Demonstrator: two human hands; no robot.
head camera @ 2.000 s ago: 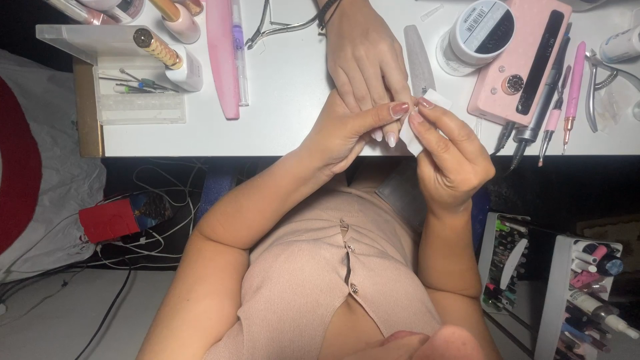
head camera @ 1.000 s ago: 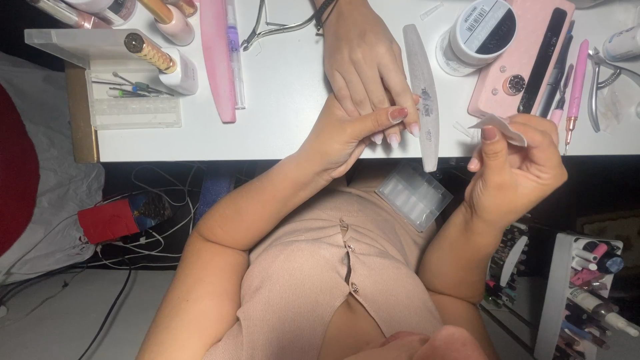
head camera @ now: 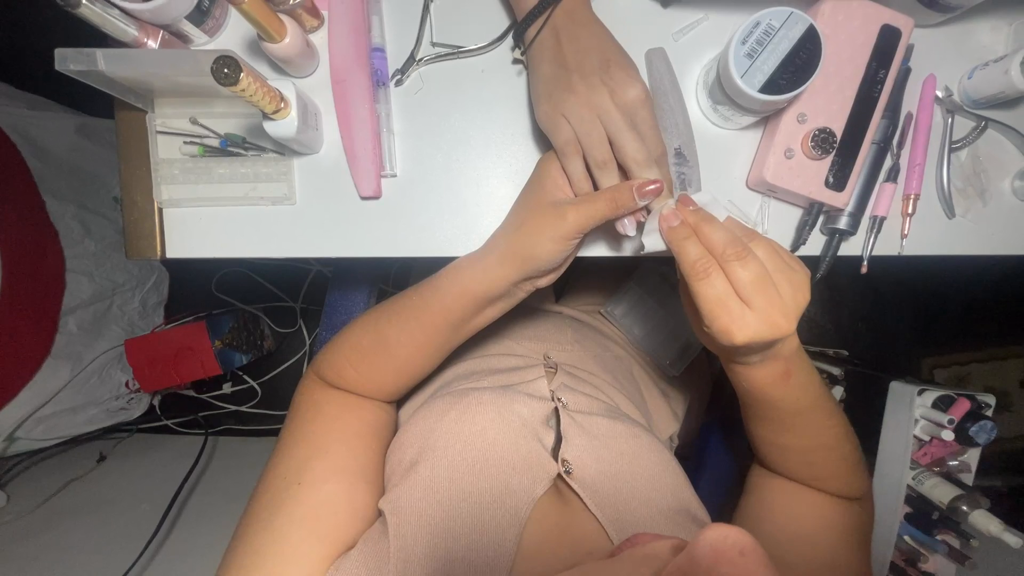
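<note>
Another person's hand (head camera: pixel 596 104), with dark cord bracelets at the wrist, lies palm down on the white table. My left hand (head camera: pixel 552 216) is closed on its fingers from the near side, thumb on top. Between my right hand's (head camera: pixel 732 276) thumb and forefinger is a small white wipe (head camera: pixel 654 232), touching a fingertip of that hand. A grey nail file (head camera: pixel 674 120) lies just right of the person's hand, its near end by the wipe. A transparent plastic box (head camera: pixel 652 320) is below the table edge, partly behind my right hand.
On the left are a pink nail file (head camera: pixel 356 104), a clear case of drill bits (head camera: pixel 224 192), polish bottles (head camera: pixel 298 120) and cuticle nippers (head camera: pixel 448 54). On the right stand a lidded jar (head camera: pixel 732 92) and a pink nail drill unit (head camera: pixel 788 148), beside a pink brush (head camera: pixel 918 152) and silver clippers (head camera: pixel 946 160).
My right hand was away to the right with the wipe a second ago; now it is back at the person's fingertips. My left hand keeps its hold on the fingers.
</note>
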